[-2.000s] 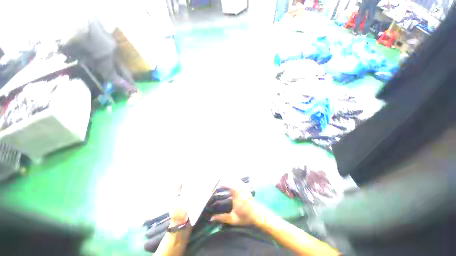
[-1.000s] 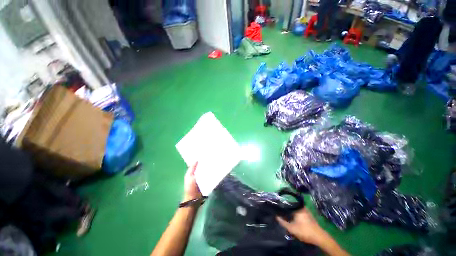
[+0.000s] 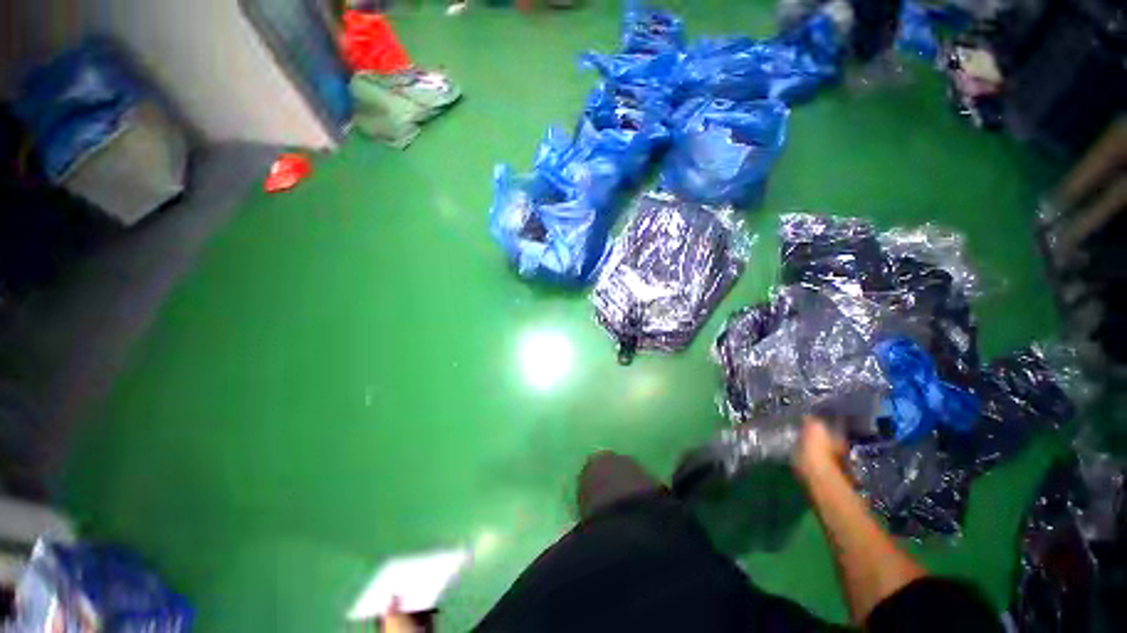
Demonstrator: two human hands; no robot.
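Observation:
My left hand (image 3: 398, 618) is at the bottom edge, mostly cut off, with its thumb on a white paper sheet (image 3: 414, 581) held low over the floor. My right hand (image 3: 818, 448) is blurred and reaches to the near side of a pile of dark garments in clear poly bags (image 3: 810, 346). It seems to hold a blurred dark bagged garment (image 3: 742, 495), though the fingers are hard to make out. A crumpled blue plastic bag (image 3: 921, 390) lies on the pile. A separate bagged garment bundle (image 3: 667, 272) lies further left.
Several blue plastic bags (image 3: 717, 136) lie ahead on the green floor. A red thing (image 3: 373, 43) and a pale green cloth (image 3: 405, 101) lie by the wall edge. A small red item (image 3: 288, 172) is nearby. A pale bin (image 3: 130, 167) stands left. A blue-wrapped bundle (image 3: 111, 594) is lower left.
The view has turned right and down. The paper has moved low to the bottom edge. My right hand has moved out to the garment pile with the dark item.

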